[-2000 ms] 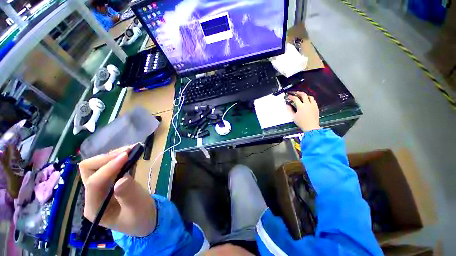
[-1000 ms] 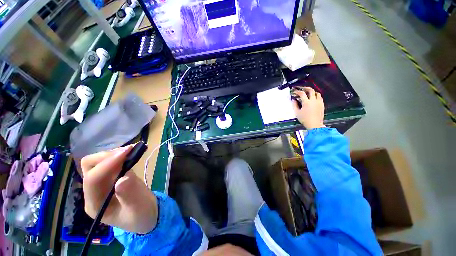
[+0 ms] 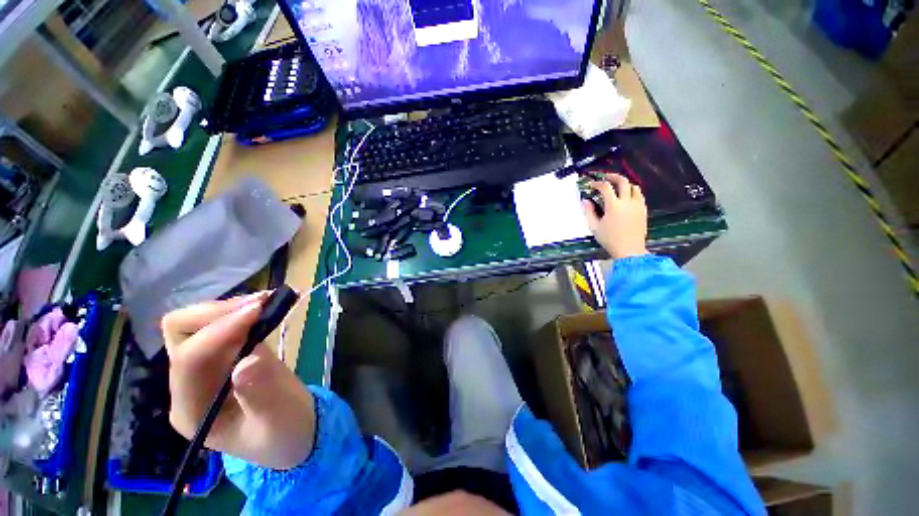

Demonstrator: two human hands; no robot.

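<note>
My left hand [image 3: 237, 378] pinches the thick end of a thin black stalk [image 3: 224, 393], a boom microphone by its look, in front of a grey dust bag [image 3: 207, 252]. The stalk runs down out of the picture; what it joins is hidden. My right hand [image 3: 617, 214] rests over a dark computer mouse [image 3: 593, 199], mostly covered, at the edge of a white paper sheet [image 3: 550, 211]. The monitor [image 3: 458, 60] shows a purple landscape with a small window, its top cut off.
Keyboard [image 3: 458, 143], small black plug-in parts [image 3: 403, 217] and a round white puck [image 3: 444, 239] lie on the green desk. A white cable [image 3: 348, 217] runs down its left side. White headsets [image 3: 131, 207] stand on the conveyor. An open carton [image 3: 781, 373] stands at lower right.
The view has shifted, so the conveyor goods and dust bag sit lower and further left. My left hand still holds the black stalk and my right hand stays on the mouse.
</note>
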